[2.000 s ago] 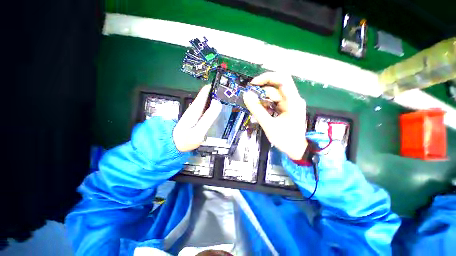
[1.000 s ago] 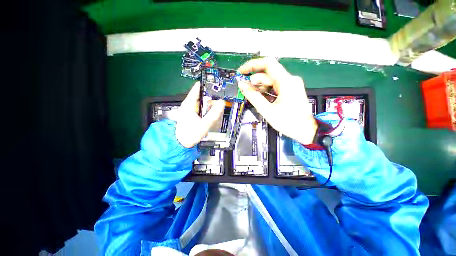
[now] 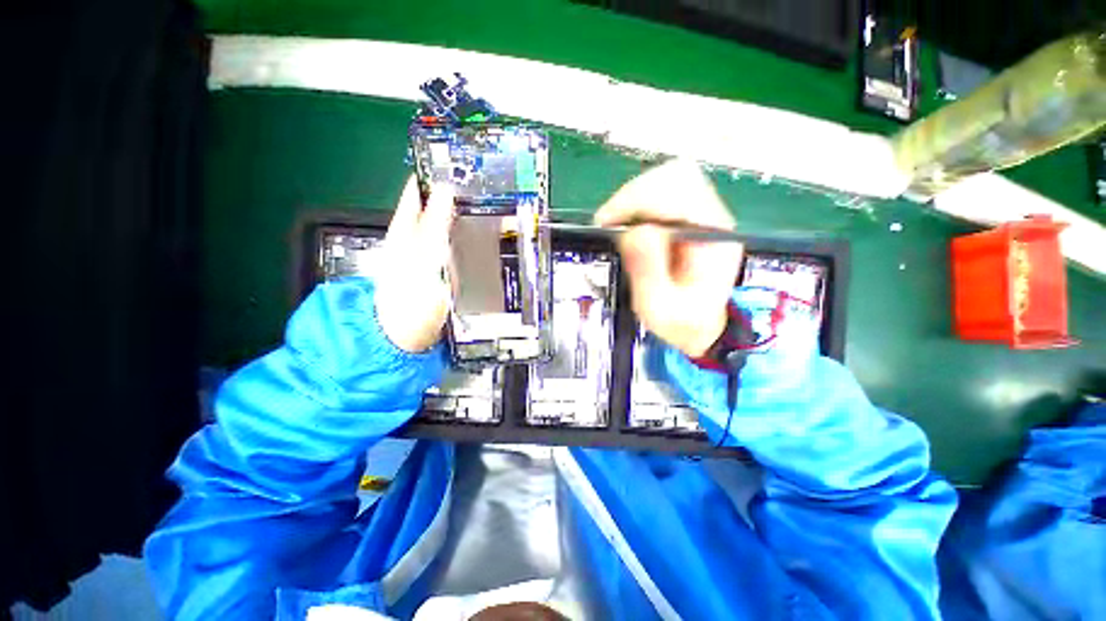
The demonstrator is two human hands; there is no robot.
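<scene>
My left hand (image 3: 416, 273) holds an open phone housing (image 3: 485, 285) by its left edge, above the tray. A blue main circuit board (image 3: 485, 170) with silvery shields lies in the housing's top end. A small orange strip shows just below the board. My right hand (image 3: 679, 261) is blurred, to the right of the phone, and holds a thin rod-like tool (image 3: 582, 227) that points left to the phone's middle. A red wrist strap (image 3: 740, 334) is on my right wrist. The black tray (image 3: 518, 438) beneath holds several open phone bodies.
A pile of circuit boards (image 3: 451, 100) lies just beyond the phone. A white strip (image 3: 679, 126) crosses the green mat. A red bin (image 3: 1009, 285) and a yellowish roll-like bar (image 3: 1007, 121) are at right. Another phone unit (image 3: 889, 70) lies at the far right. A blue sleeve shows at lower right.
The circuit board now lies flat in the phone's top end. My right hand has moved off the board to the right, and a thin tool now shows in it. The phone is held more upright in view.
</scene>
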